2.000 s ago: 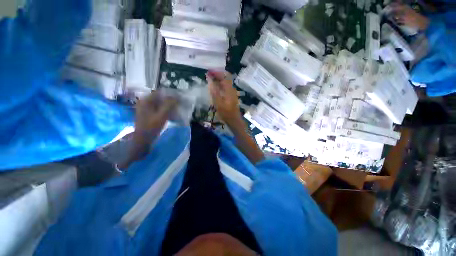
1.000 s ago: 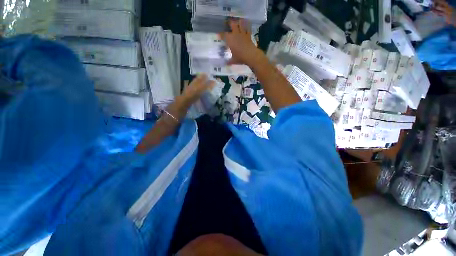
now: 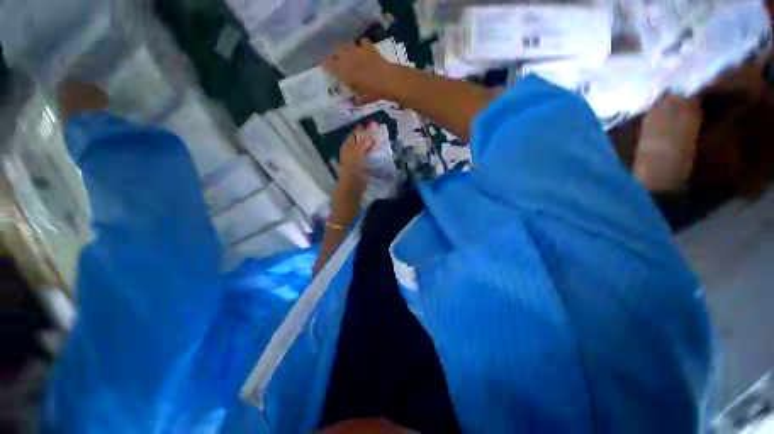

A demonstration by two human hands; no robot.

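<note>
My left hand [image 3: 356,153], with a thin bracelet on its wrist, holds a pale wad of label stickers [image 3: 384,163] near the front of the green table. My right hand [image 3: 361,71] lies over the right part of a flat white carton [image 3: 307,91], beyond my left hand. Its fingers are bent and touch the carton; blur hides whether they grip it. More white cartons [image 3: 297,32] are stacked just beyond.
Narrow upright cartons [image 3: 284,157] stand left of my hands, with larger carton piles [image 3: 191,127] farther left. A neighbour's blue sleeve [image 3: 144,212] is close at left. More cartons [image 3: 536,34] lie at upper right. Liner scraps [image 3: 454,154] litter the green top.
The view has swung, so the table appears tilted and the right-hand cartons higher. My right hand stays by the middle cartons, its fingers more bent. My left hand still holds the labels.
</note>
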